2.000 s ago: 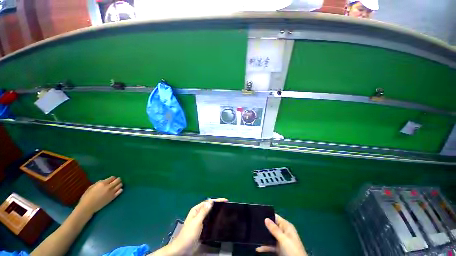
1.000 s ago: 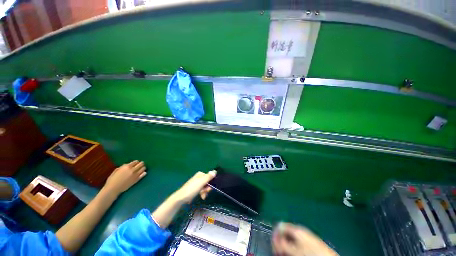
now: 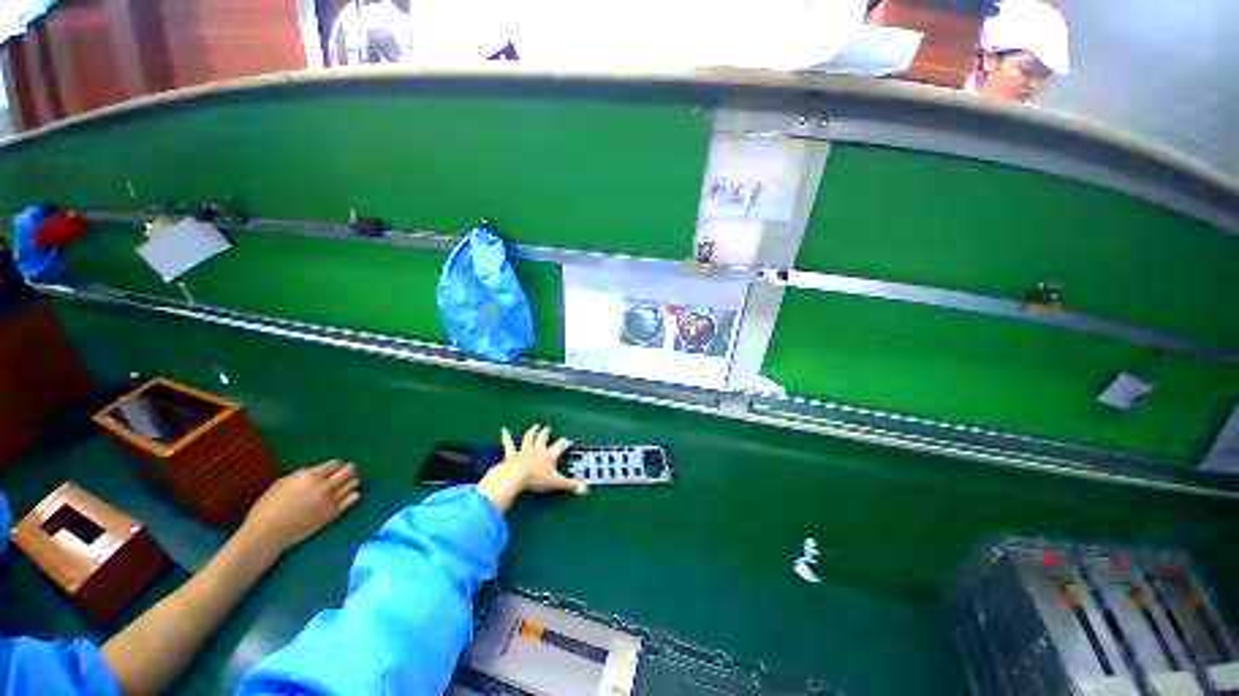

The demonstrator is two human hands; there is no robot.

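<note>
A slotted silver plate (image 3: 625,465) lies on the green bench in front of me. My left hand (image 3: 527,466) is palm down over its left end, fingers spread and thumb at its near edge, gripping across it. A glossy black display module (image 3: 451,466) lies flat just left of the hand, its right end partly hidden by the hand. A clear blister tray (image 3: 673,664) sits at the near edge, holding a pale module (image 3: 564,650) with an orange and dark strip. My right hand is not in view.
Stacked blister trays (image 3: 1006,598) stand at right. White scraps (image 3: 807,559) lie on the bench. A neighbour's hand (image 3: 306,500) rests near brown frame stacks (image 3: 218,469) at left. The green partition (image 3: 951,340) runs behind.
The black module has gone from my hands to the bench. My left hand has moved forward to the slotted plate, which sits further left. My right hand has left the picture.
</note>
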